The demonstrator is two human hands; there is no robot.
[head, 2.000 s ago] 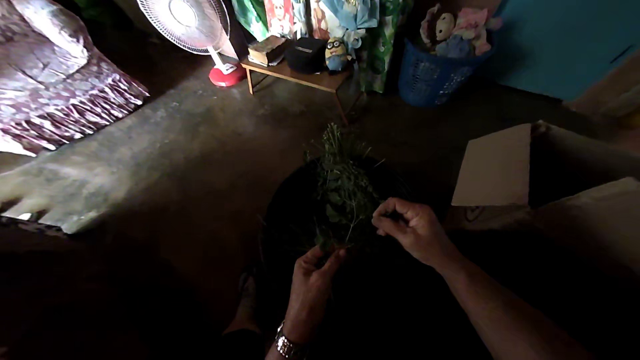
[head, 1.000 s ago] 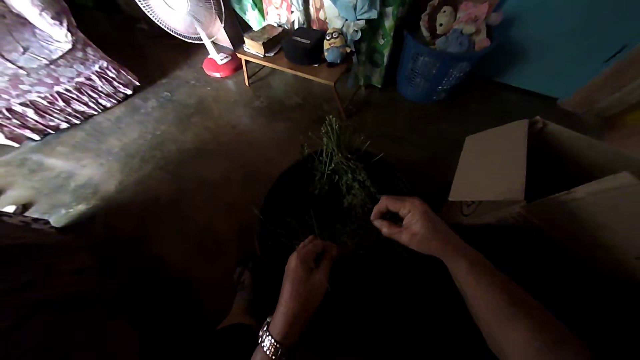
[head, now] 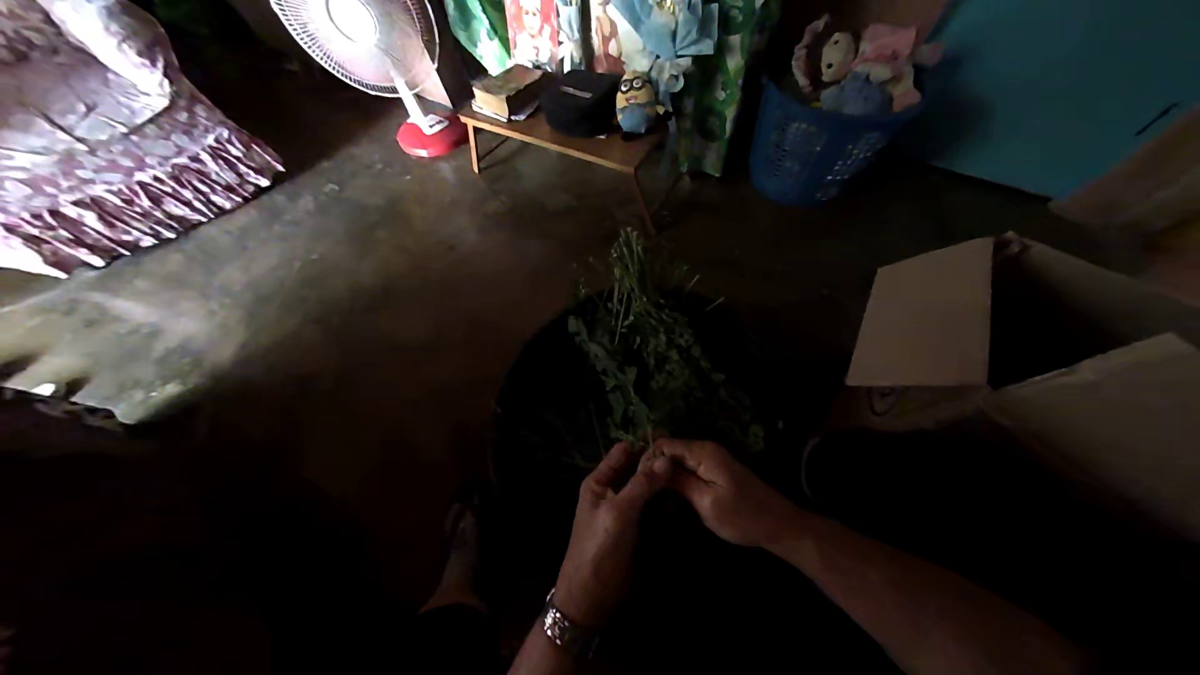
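My left hand [head: 611, 506], with a metal watch on its wrist, and my right hand [head: 717, 487] meet at the fingertips. Between them they pinch the lower end of a leafy green sprig [head: 630, 398]. Just beyond lies a bundle of green stems and leaves [head: 670, 352], its thin stem ends pointing away from me. The bundle rests in a dark, round, wide container [head: 511, 398], whose near side is lost in shadow.
An open cardboard box [head: 923, 319] stands at the right. Farther off are a blue plastic basket [head: 811, 155] with dolls, a low wooden table [head: 562, 142], a standing fan [head: 431, 136] and a cloth-covered seat [head: 122, 159]. A foot [head: 459, 544] shows left of the container.
My hands were apart and have come together at the fingertips. A leafy sprig now shows at my fingers, lying toward the left side of the bundle.
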